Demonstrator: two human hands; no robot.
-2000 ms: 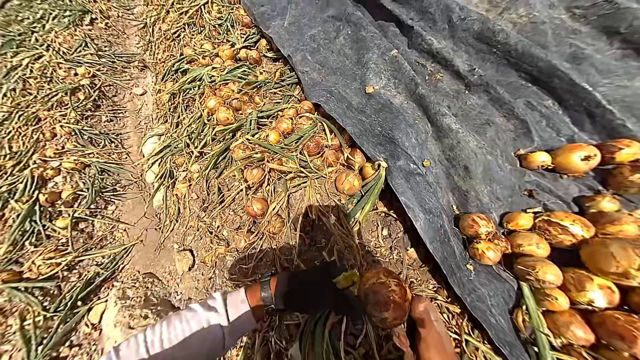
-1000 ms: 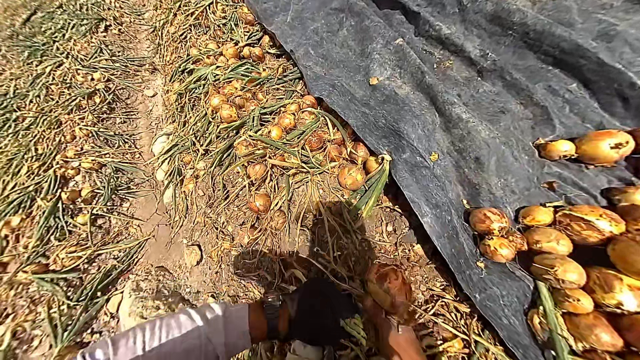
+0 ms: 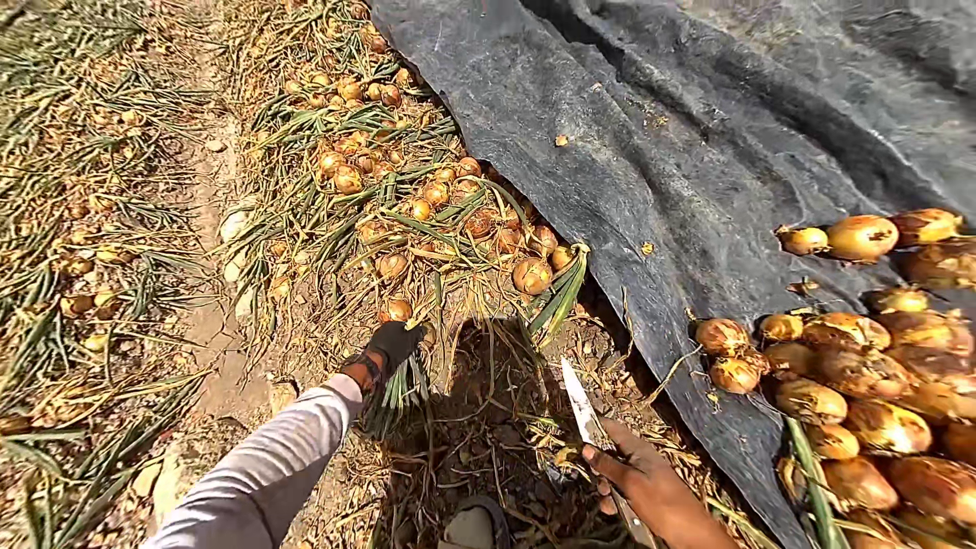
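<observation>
My left hand (image 3: 395, 345), in a black glove with a watch at the wrist, reaches to the ground and grips a bunch of green onion leaves (image 3: 404, 387). Just above its fingers lies an onion (image 3: 396, 309); whether the leaves belong to it I cannot tell. My bare right hand (image 3: 637, 476), lower right of centre, holds a knife (image 3: 581, 404) with its blade pointing up and away. Pulled onions (image 3: 532, 275) with dry and green tops lie beyond both hands.
A dark fabric sheet (image 3: 648, 198) covers the upper right, with a pile of topped onions (image 3: 888, 427) on its near part. Stones (image 3: 236, 223) line a dirt furrow at left, with more onion plants past it. A shoe (image 3: 476, 526) shows at the bottom.
The large onion that was between my hands has left them. My left hand has moved forward and left to the leaves on the ground. The knife now shows plainly in my right hand.
</observation>
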